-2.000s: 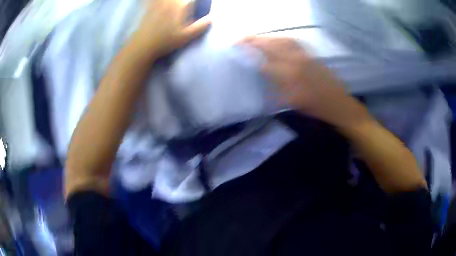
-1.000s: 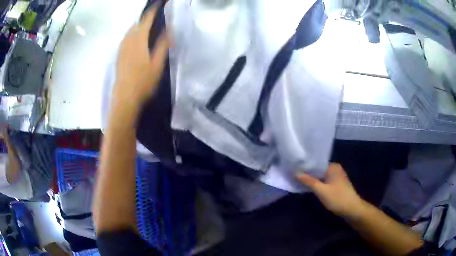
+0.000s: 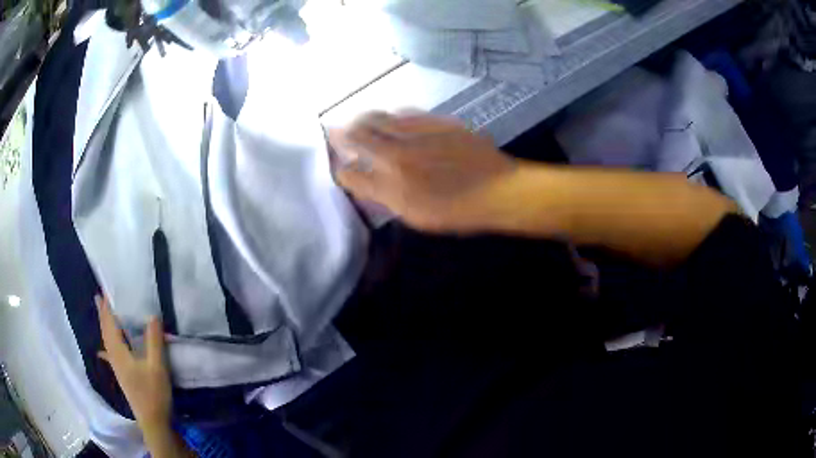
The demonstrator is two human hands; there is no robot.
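A pale grey garment piece (image 3: 183,215) with navy bands lies over the machine table and hangs over its front edge. A wide navy band (image 3: 58,179) runs along its left side, and narrow navy strips show in its middle. My left hand (image 3: 139,371) rests on the lower left of the cloth with fingers spread. My right hand (image 3: 412,170) is blurred at the cloth's right edge, beside the table edge; whether its fingers pinch the cloth I cannot tell. The sewing machine's needle area (image 3: 242,27) shows in glare at the top, partly cut off.
Pale cut pieces (image 3: 474,40) lie on the table right of the machine. The ruler-marked front edge (image 3: 537,94) runs up to the right. A heap of pale and navy pieces (image 3: 626,125) is at the right. Part of a blue basket (image 3: 210,440) shows at the bottom left.
The view has turned and shifted. The garment now lies left in the picture, beneath the needle area. My left hand is lower on the cloth; my right hand is up by the table edge.
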